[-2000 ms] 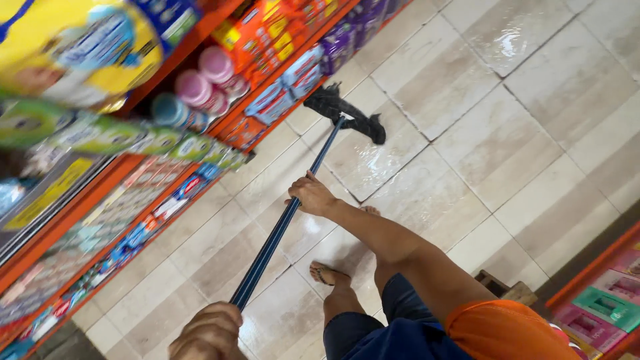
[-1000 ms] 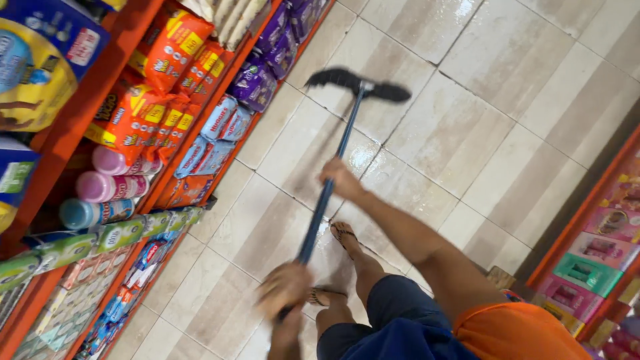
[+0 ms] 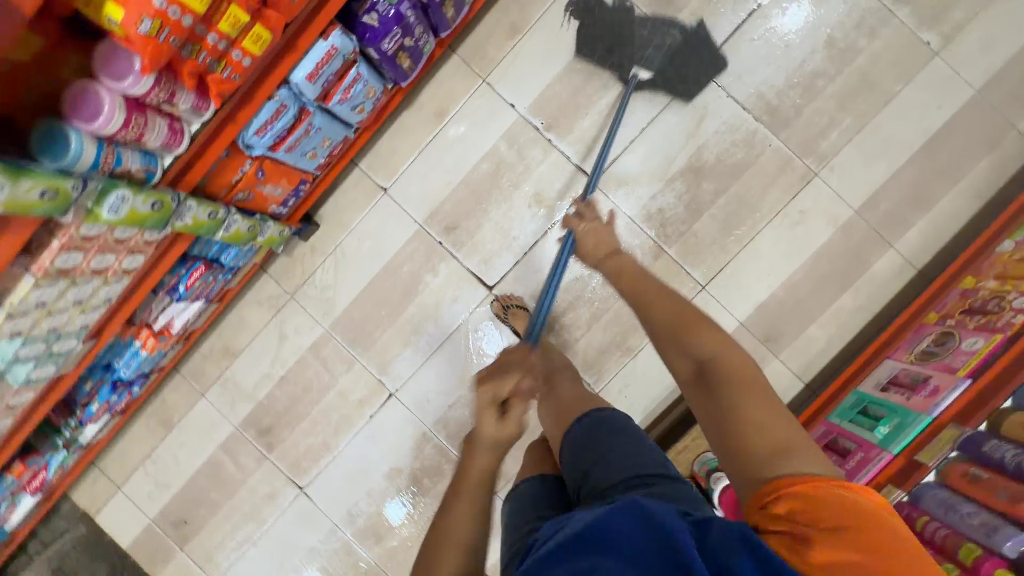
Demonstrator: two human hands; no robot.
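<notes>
A mop with a dark, wet-looking head [image 3: 648,48] lies on the tiled floor at the top of the view. Its blue handle [image 3: 612,132] runs down toward my body. My left hand [image 3: 508,388] is wrapped around the upper end of the handle, in front of my legs, slightly blurred. Farther down the shaft, my right hand [image 3: 590,234] holds it with the thumb side and some fingers partly raised. One foot in a flip-flop [image 3: 510,314] shows just left of the handle. The floor tiles [image 3: 448,272] shine as if wet.
Orange shelving [image 3: 336,164] on the left holds packs of wipes [image 3: 300,132], bottles [image 3: 128,120] and toothpaste boxes. Another orange shelf [image 3: 944,400] with boxed goods and bottles stands at the right. A dark patch [image 3: 68,540] covers the lower left corner of the floor.
The mop head has moved from beside the left shelf out over the tiles, away from that shelf. Both hands keep hold of the handle. The view has shifted.
</notes>
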